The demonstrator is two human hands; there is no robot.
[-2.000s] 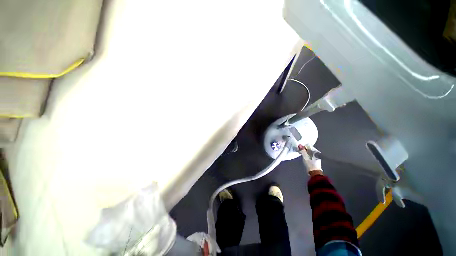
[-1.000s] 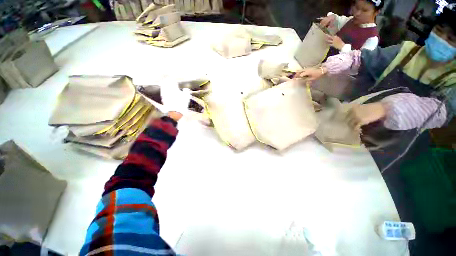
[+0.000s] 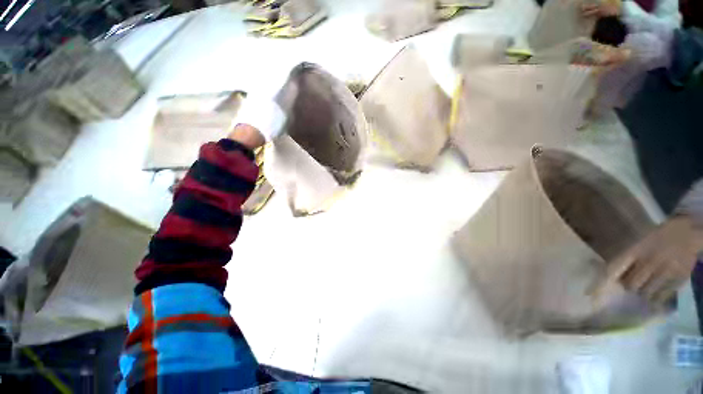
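Note:
My left hand (image 3: 264, 117), in a white glove, is at the left rim of a beige bag body (image 3: 302, 178) and appears to grip it. The fingertips are blurred. The bag's dark oval mouth (image 3: 327, 127) is open and faces up and right. Yellow edging shows at its lower side. A flat beige bag piece (image 3: 193, 132) lies left of my hand, partly behind the wrist. My right hand is not in view.
Another person's bare hand (image 3: 655, 258) rests on a large open bag (image 3: 509, 246) at right. More bags (image 3: 405, 115) lie behind mine. Opened bags (image 3: 89, 269) stand at left. A blurred white thing (image 3: 584, 375) is at the bottom right of the white table (image 3: 370, 292).
The bag at my left hand now shows a wide open mouth. The view has shifted; a large open bag with another person's hand on it now appears nearer at the right.

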